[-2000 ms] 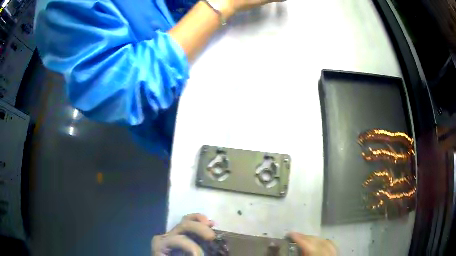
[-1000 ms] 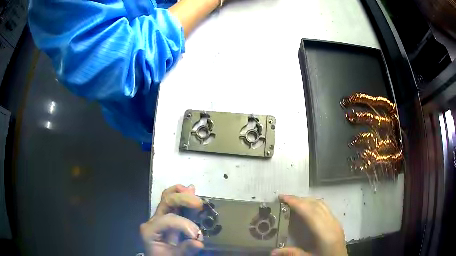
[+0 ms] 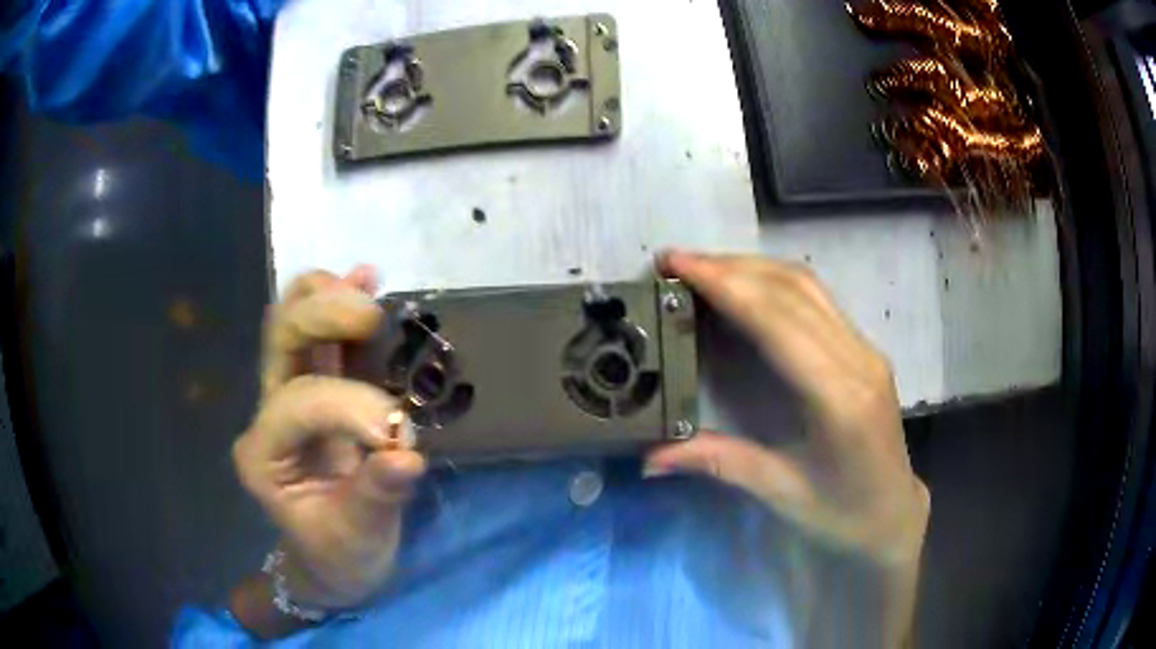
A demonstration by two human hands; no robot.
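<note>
The near fixture plate [image 3: 513, 374] lies lengthwise across the view, in front of my body. My right hand [image 3: 805, 399] grips its right end between thumb and fingers. My left hand [image 3: 330, 425] is at its left end, with thumb and finger pinching a small copper coil [image 3: 396, 431] beside the left nest. Its other fingers reach the plate's upper left corner. The left nest [image 3: 431, 378] has a thin wire across its upper part; whether a coil sits in it I cannot tell. The right nest [image 3: 612, 368] shows its ring and dark curved slots, with no copper visible.
A second fixture plate [image 3: 482, 95] lies farther up the white bench [image 3: 533, 228]. A black tray [image 3: 824, 152] at the upper right holds wavy rows of copper coils [image 3: 951, 108] with loose wire tails. Another person's blue sleeve [image 3: 140, 64] is at the upper left.
The view has shifted, so plates and tray appear higher and farther left. The near plate and both my hands now show more fully. The other person's forearm has left the picture.
</note>
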